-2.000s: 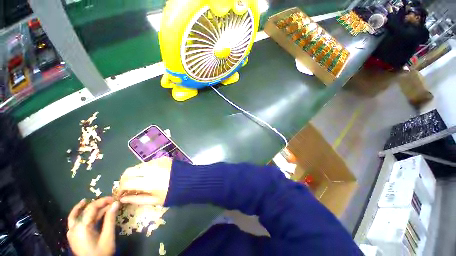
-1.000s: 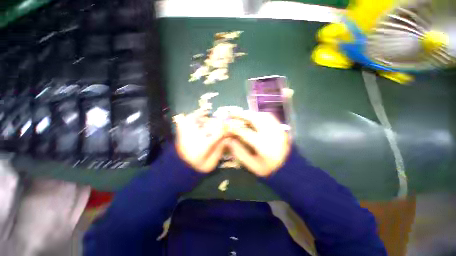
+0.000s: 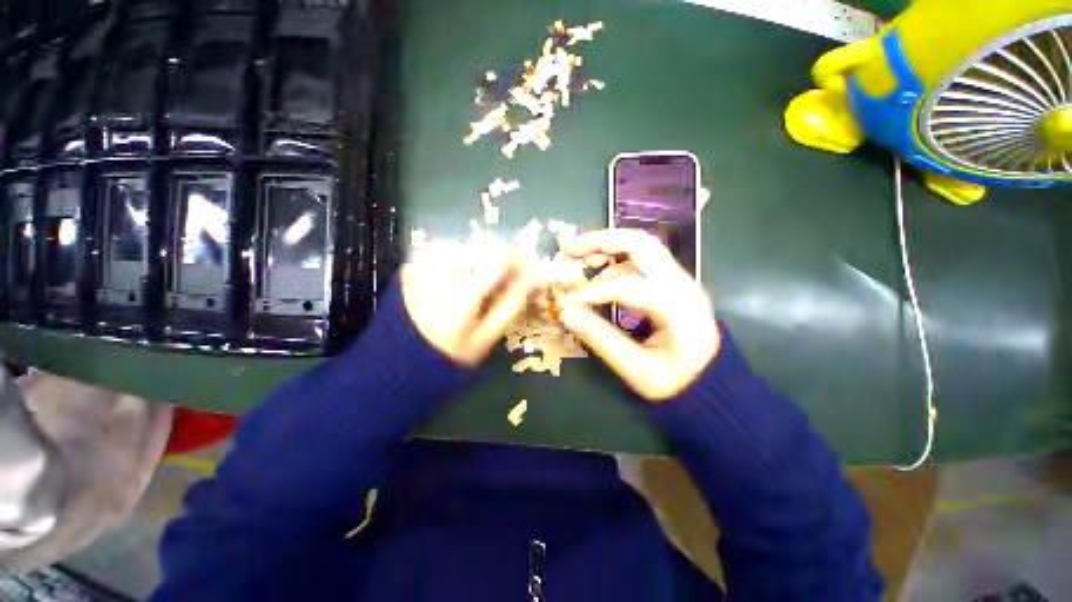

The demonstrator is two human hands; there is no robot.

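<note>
My left hand (image 3: 468,294) and my right hand (image 3: 644,308) are close together over a pile of small cream-white pieces (image 3: 538,353) on the dark green bench. My right thumb and fingers meet around something small and orange-brown, too small to name. My left hand is overexposed; its fingertips point at the same spot, and I cannot tell if they grip anything. A smartphone (image 3: 656,194) with a light rim and purplish screen lies flat beside my right hand, which partly covers it. A second scatter of small white, orange and dark pieces (image 3: 543,92) lies farther up the bench.
A glossy black blister tray (image 3: 151,147) fills the left; its front pockets hold silver-grey parts. A yellow and blue fan (image 3: 899,88) stands upper right, its white cable (image 3: 915,294) running down the bench. A neighbour's pale sleeve (image 3: 82,453) is at lower left, a brown box (image 3: 876,523) below the bench.
The view has swung from the fan side to straight down, with the tray now at left. Since a second ago, my hands have moved slightly apart, and my right fingers show a pinch.
</note>
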